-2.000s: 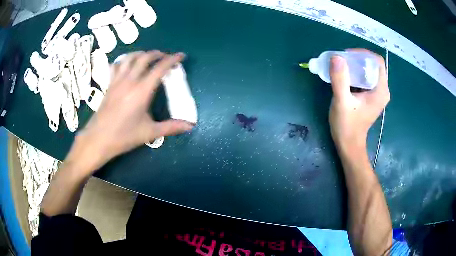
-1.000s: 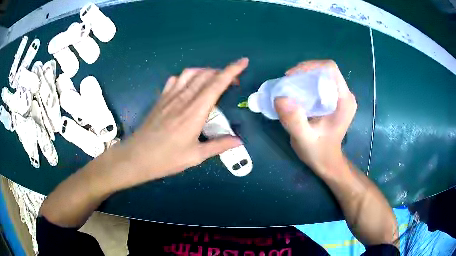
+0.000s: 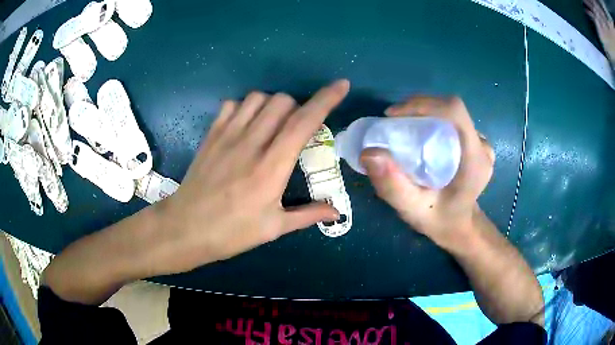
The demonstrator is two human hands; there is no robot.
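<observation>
A white housing shell lies on the dark-green tabletop with its ribbed inner side up and two small dark windows at its near end. My left hand spans its left side, thumb on the near end and index finger by the far end. My right hand holds a translucent squeeze bottle tipped on its side, its yellow-green needle hub over the far part of the shell. The needle tip itself is too small to tell.
A loose pile of white housing shells lies at the left. A thin pale strip crosses the table at the right. A pale rail runs behind, with another person's hand at the upper right. A carton of parts sits below left.
My left hand has brought a shell from the left to the middle, where its ribbed side now shows. My right hand has moved the bottle left, its tip now over the shell.
</observation>
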